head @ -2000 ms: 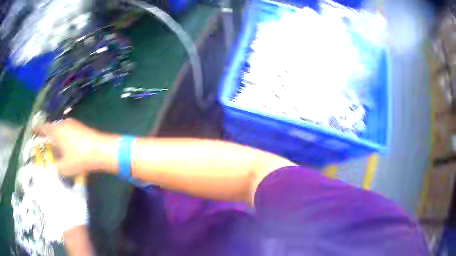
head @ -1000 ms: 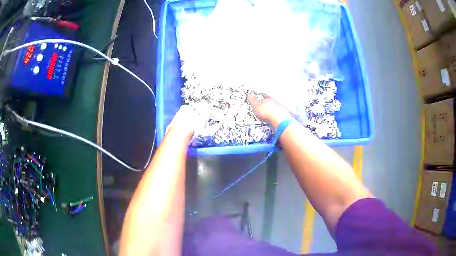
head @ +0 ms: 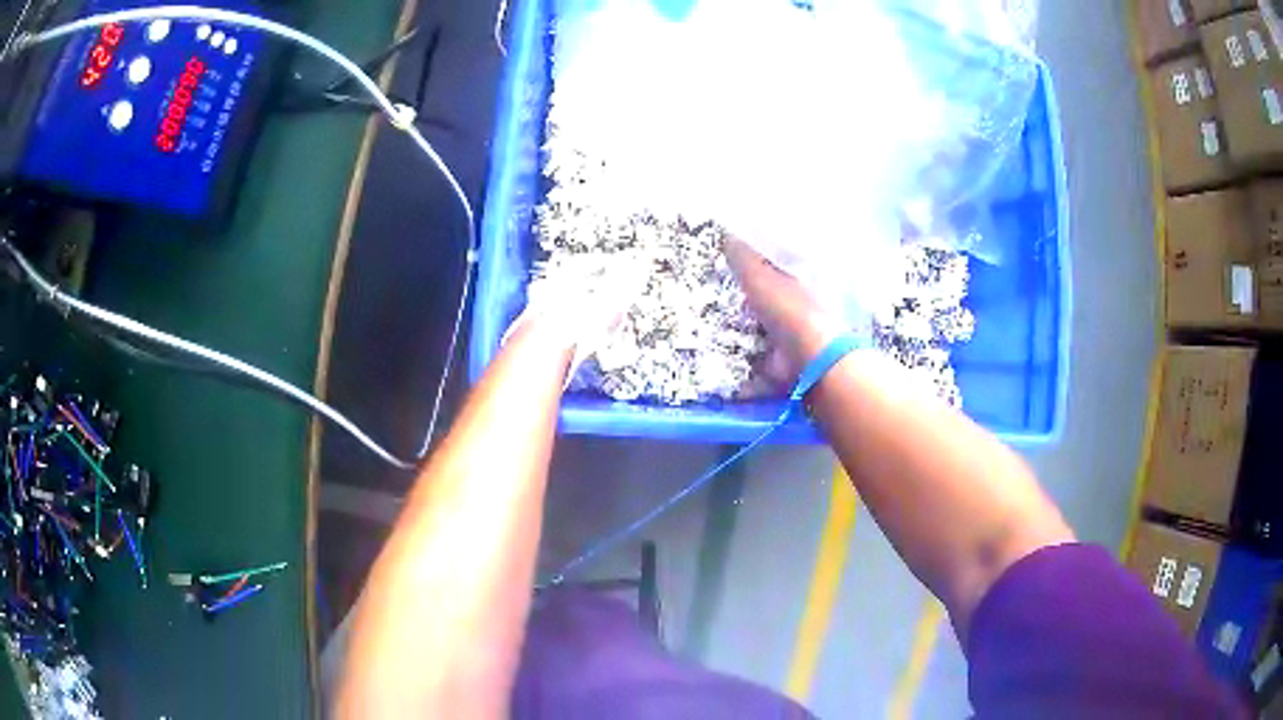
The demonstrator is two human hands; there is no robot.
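Observation:
A blue plastic tote [head: 1041,281] stands beside the bench, full of small white boards [head: 683,331]. Glare washes out the upper part of the heap, and a clear plastic liner [head: 985,169] lies at its right. My left hand [head: 570,303], in a white glove, is in the heap near the front left. My right hand [head: 778,312], bare with a light blue wrist band, is in the boards to its right, thumb showing. The fingers of both hands are mostly hidden by boards and glare, so their grip cannot be told.
The soldering station [head: 141,120] is on the green bench [head: 253,422] at upper left, with a pale cable looping past the bench edge. Wired connectors [head: 71,478] lie heaped at left, with a few loose leads [head: 232,584] nearby. Cartons [head: 1210,422] are stacked at right.
Two seconds ago my right arm reached over the bench at left. Both hands are now in the tote. Since one second ago, the view has shifted slightly and my hands remain in the boards.

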